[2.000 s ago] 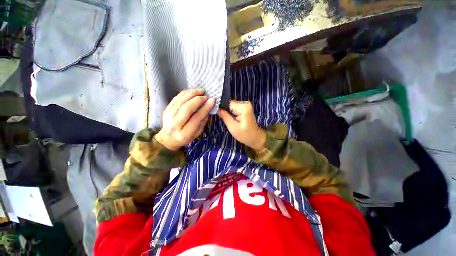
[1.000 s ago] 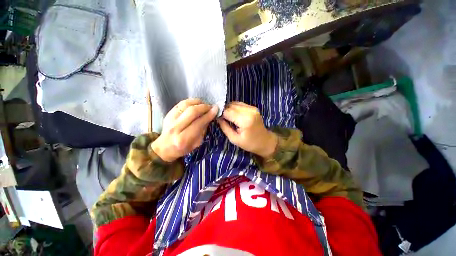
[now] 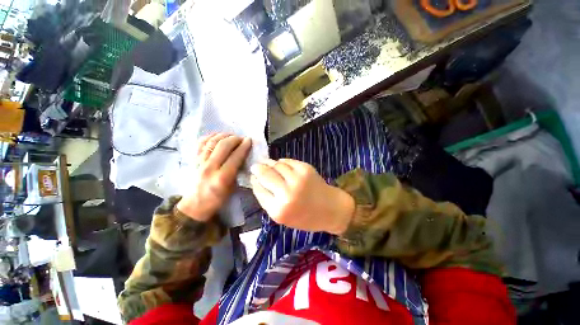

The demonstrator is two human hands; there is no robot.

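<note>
A large grey garment panel [image 3: 213,105] with a dark-edged curved pocket shape [image 3: 146,117] lies from the machine table towards my lap. My left hand [image 3: 219,171] rests on the panel near its lower edge, fingers bent over the cloth. My right hand [image 3: 296,193] pinches the panel's edge between thumb and fingers, just right of my left hand. The hands are close together over the striped apron [image 3: 343,146]. The fingertips partly hide the edge they hold.
The machine table [image 3: 369,76] carries dark trimmings [image 3: 362,54] and a mat [image 3: 439,25] with orange scissor handles [image 3: 448,6]. A green-rimmed crate [image 3: 559,136] holding grey cloth stands at the right. A green basket [image 3: 98,70] and shelves stand at the left.
The view has swung left and up, showing more table and room. The panel's edge has been drawn in and bunched between my hands. My right hand has moved lower, onto the grey cloth.
</note>
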